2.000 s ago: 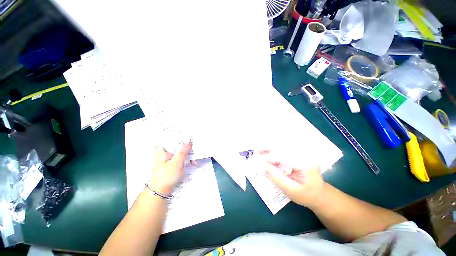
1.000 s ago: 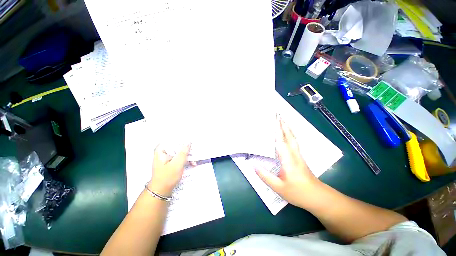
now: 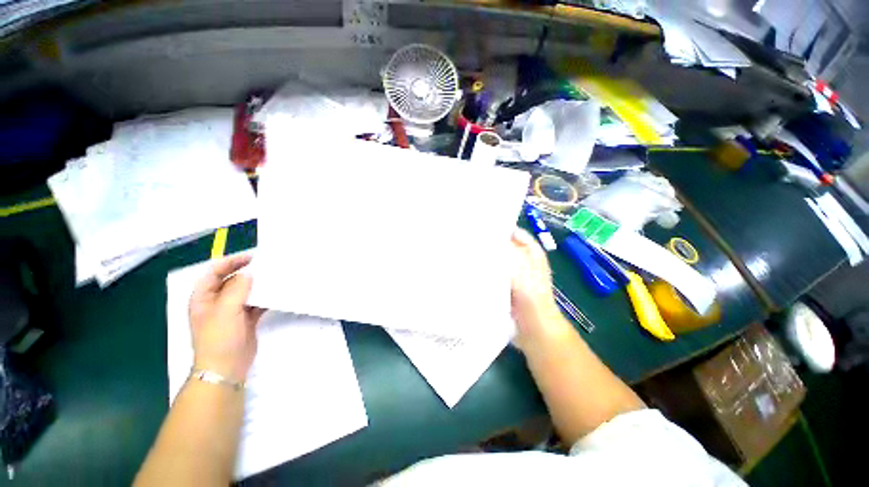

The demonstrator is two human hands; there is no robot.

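A stack or sheet of white paper is held up over the bench, tilted; its face looks blank from glare. My left hand grips its lower left edge. My right hand grips its right edge. Under it, a printed sheet lies at the left on the dark green mat, and another printed sheet shows partly below its lower edge. I cannot tell how many sheets I hold.
A paper stack lies back left. A small fan stands at the back. To the right are a blue tool, a yellow-handled tool, a green-and-white label strip, and crumpled plastic. A brown carton is on the floor.
The view has turned up and right. The held paper is lower and flatter, with its full outline visible. My right hand, earlier open beside the paper, now grips its right edge.
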